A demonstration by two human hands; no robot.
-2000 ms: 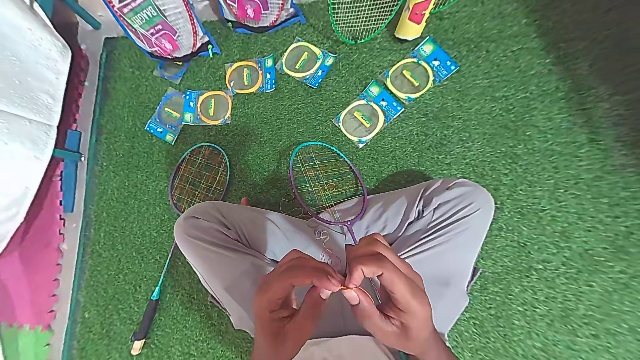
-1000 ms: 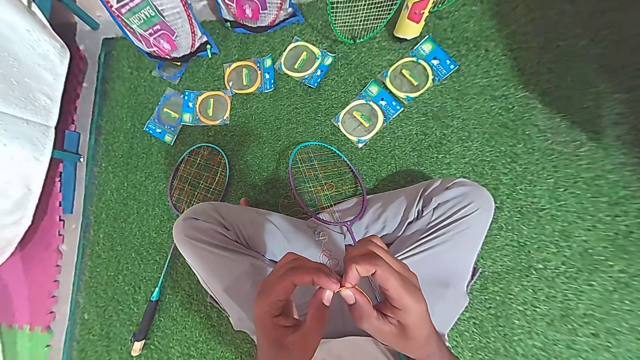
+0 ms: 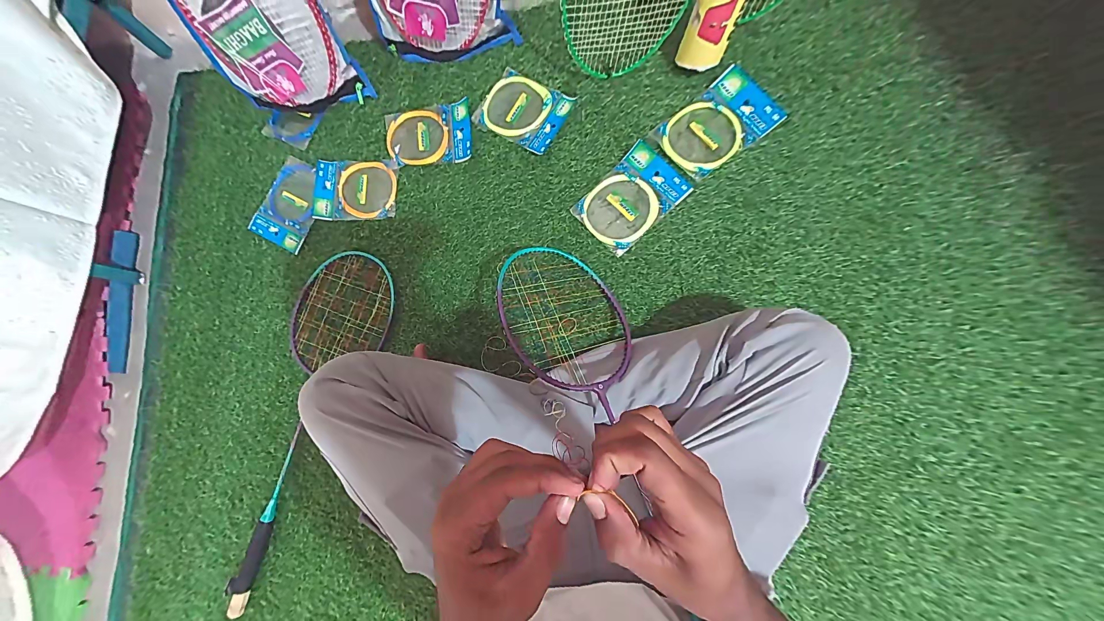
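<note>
My left hand point(image 3: 509, 517) and my right hand point(image 3: 660, 509) meet over my lap, each pinching a thin orange string point(image 3: 614, 497) between thumb and forefinger. A loop of it bends beside my right thumb. Just beyond the hands lies a badminton racket point(image 3: 565, 319) with a teal and purple frame, its head partly on the turf and partly over my legs, its handle mostly hidden. Loose tangled string point(image 3: 556, 423) trails from near its head toward my fingers. A second badminton racket point(image 3: 343, 310) rests at the left, partly behind my knee, its black grip point(image 3: 250, 556) pointing toward me.
Several packets of coiled string point(image 3: 621, 207) lie on the artificial turf point(image 3: 931, 388). Behind them are rackets in covers point(image 3: 285, 52), a green racket point(image 3: 623, 34) and a yellow tube point(image 3: 709, 34). White fabric point(image 3: 52, 198) and pink foam matting point(image 3: 65, 483) border the left side.
</note>
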